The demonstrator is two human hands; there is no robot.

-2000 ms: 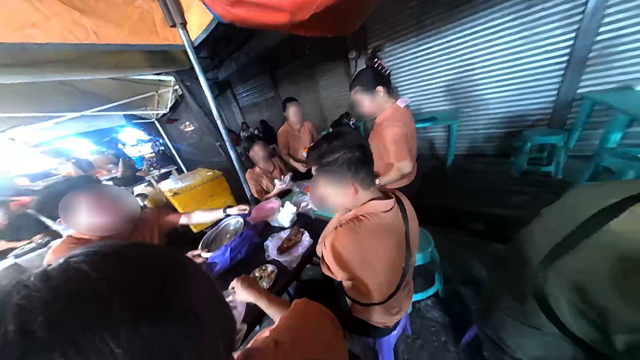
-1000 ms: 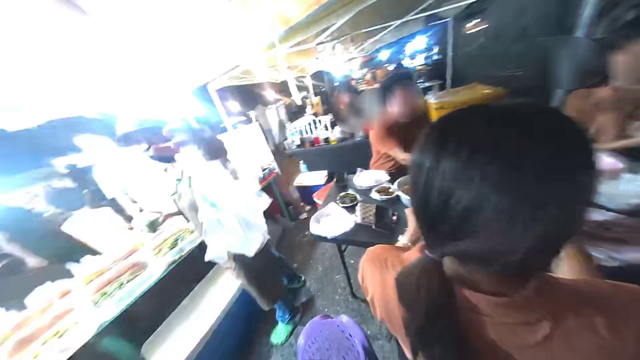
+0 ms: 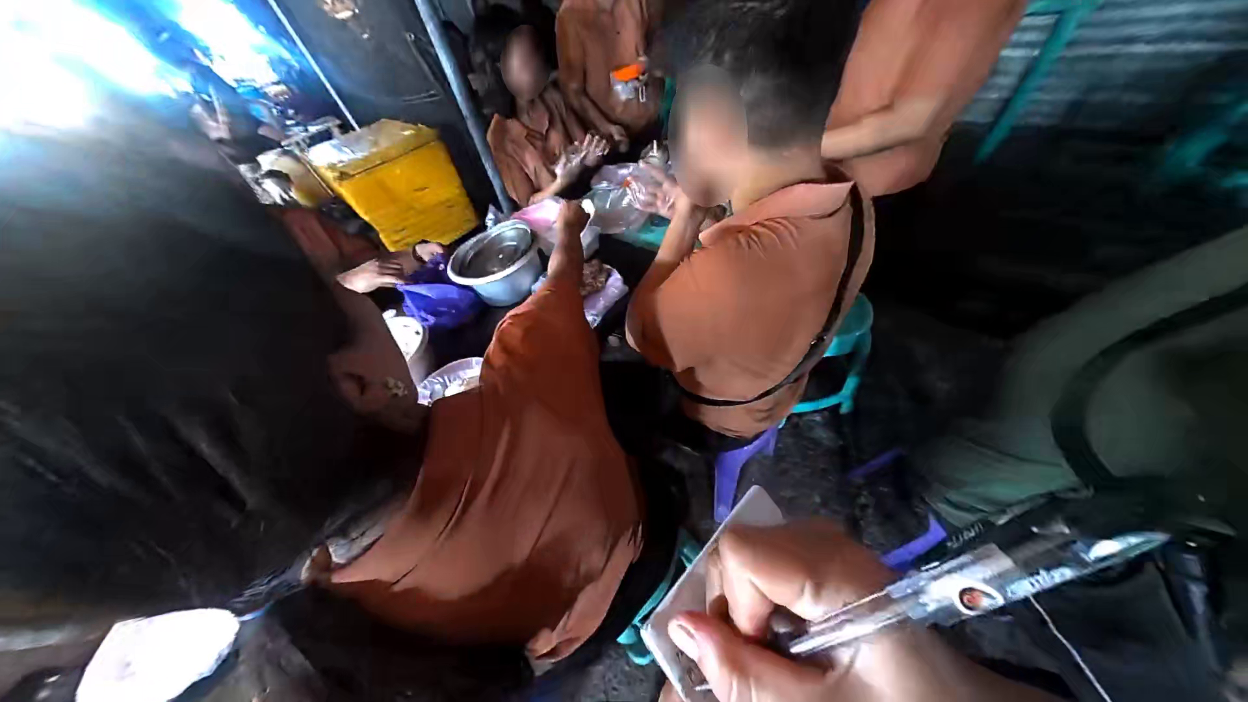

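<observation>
At the lower right, my right hand (image 3: pixel 809 604) is closed around a clear-barrelled pen (image 3: pixel 936 595), its tip pointing down and left. The thumb and curled fingers lie over a small pale pad or card (image 3: pixel 682 604), which is tilted in front of my body. Only a sliver of skin shows below the pad at the bottom edge; whether it is my left hand is unclear. What is on the pad's face is mostly hidden by my fingers.
Several people in orange shirts sit or stand around a dark table. On it are a metal pot (image 3: pixel 495 261), a purple bag (image 3: pixel 439 302) and plastic-wrapped food (image 3: pixel 597 288). Beyond stand a yellow crate (image 3: pixel 395 185) and a slanted pole (image 3: pixel 466 107). A green stool (image 3: pixel 850 336) is at right.
The view has swung strongly, from the bright food stall back to the seated group. My right hand with the pen and the pad have come into view; neither earlier frame shows them.
</observation>
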